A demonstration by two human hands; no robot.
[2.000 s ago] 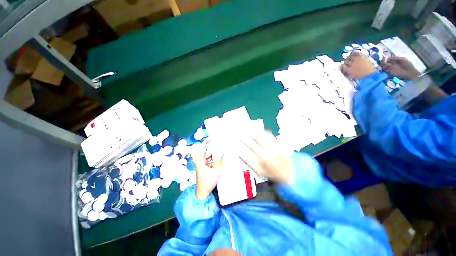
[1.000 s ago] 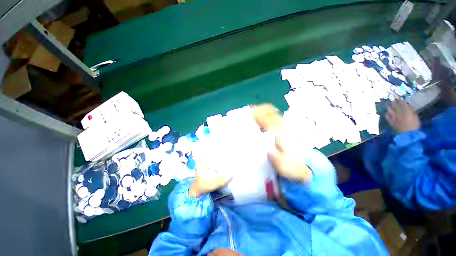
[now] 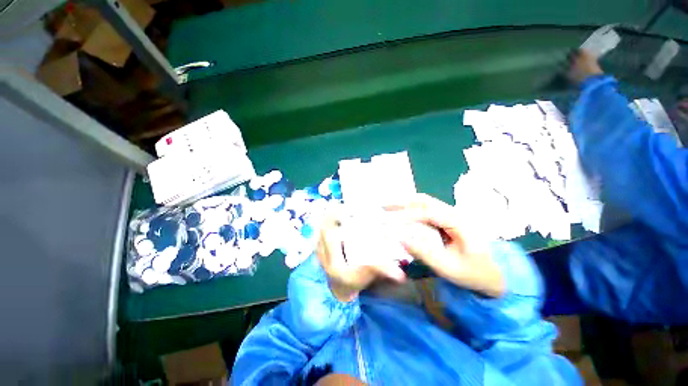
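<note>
My left hand (image 3: 343, 260) and my right hand (image 3: 453, 249) hold a white carton (image 3: 373, 240) between them, close to my waist. Its outline is washed out by glare, and a small dark-red spot shows near my right fingers. White flat cartons (image 3: 377, 179) lie on the green bench just behind my hands. A loose heap of round discs (image 3: 275, 226), white or blue, lies left of my left hand. Paper slips (image 3: 513, 173) lie in a wide heap to the right.
A clear bag of discs (image 3: 188, 245) lies at the left end, with stacked cartons (image 3: 200, 162) behind it. The green conveyor (image 3: 362, 90) runs behind the bench. Another worker's arm (image 3: 615, 136) reaches to a box (image 3: 600, 41) at the upper right.
The view has shifted, so the bench items sit further right. My hands have come together around the carton, whose red band no longer shows. The neighbour's arm now reaches over the conveyor.
</note>
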